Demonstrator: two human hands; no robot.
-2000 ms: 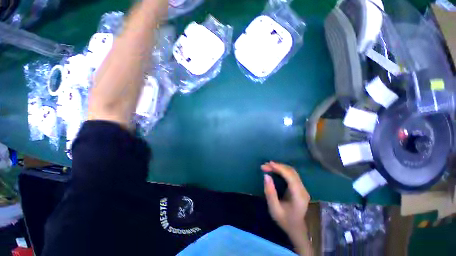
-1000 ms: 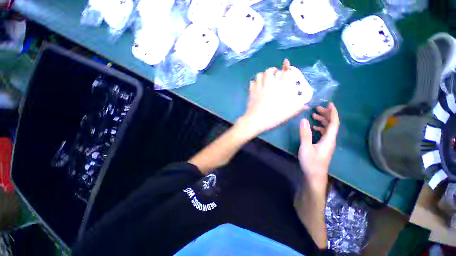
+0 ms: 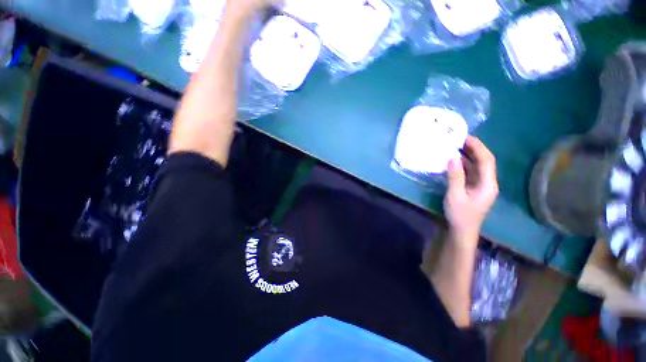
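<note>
A white housing half (image 3: pixel 431 139) lies on its clear bag (image 3: pixel 462 99) on the bench in front of me, small dark holes in its face. My right hand (image 3: pixel 473 185) is at its right edge, thumb and fingers pinching that edge. My left hand (image 3: pixel 249 6) is at the top edge of the view, partly cut off and blurred, over the group of bagged housings; whether it holds anything cannot be told. Another white housing half (image 3: pixel 285 53) lies just below and right of it.
More bagged white housings lie along the back, one (image 3: pixel 540 44) at the right. A grey dispenser (image 3: pixel 572 185) with white tabs stands at the right. A black tote (image 3: pixel 64 212) with shiny bags is at the left. A carton of crumpled bags (image 3: pixel 494 286) is below the bench edge.
My left hand has left the front housing and reached up and left to the housing group. My right hand has closed on the housing's right edge.
</note>
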